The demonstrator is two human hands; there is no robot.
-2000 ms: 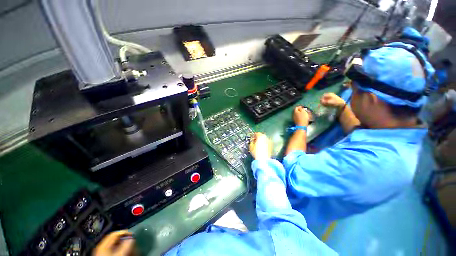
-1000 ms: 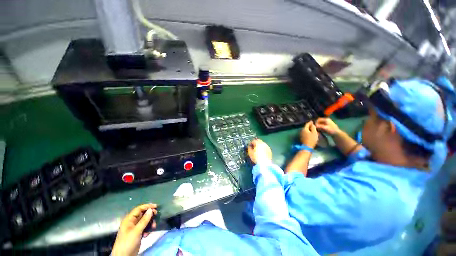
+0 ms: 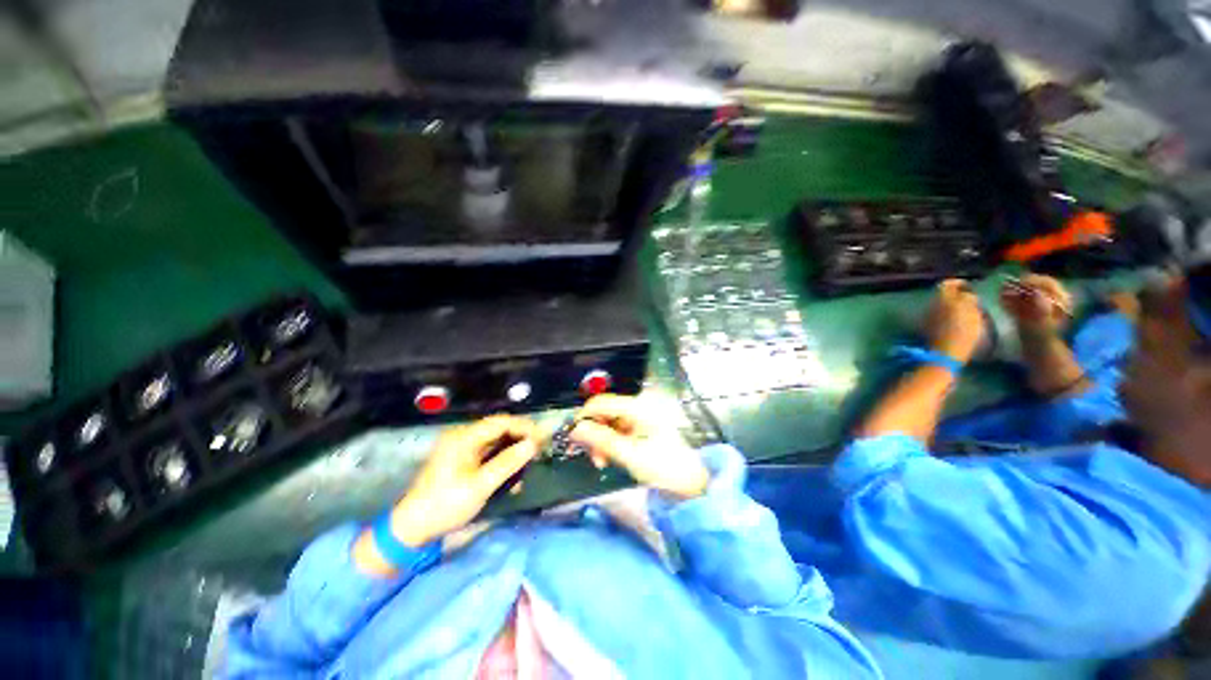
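Note:
My left hand (image 3: 465, 481), bare with a blue wrist band, is in front of the press at the bench edge. Its fingertips hold a small dark piece, mostly hidden by the fingers. My right hand (image 3: 640, 441) meets it from the right, thumb and fingers pinching a small shiny part (image 3: 566, 436) at the dark piece. The view is blurred, so I cannot tell whether the two are joined. The black press (image 3: 498, 332) stands just beyond my hands, its front frame open, with two red buttons and a white one on its panel.
A black foam tray (image 3: 193, 432) with shiny round-centred units lies left of the press. A clear blister tray (image 3: 737, 312) lies to its right. Beyond are a second foam tray (image 3: 887, 243), an orange screwdriver (image 3: 1060, 237) and a neighbour in a blue smock (image 3: 1016, 531).
My right hand has moved from the clear tray to my left hand, and both now work together before the press. The view has turned down and closer. The neighbour's hands have moved apart.

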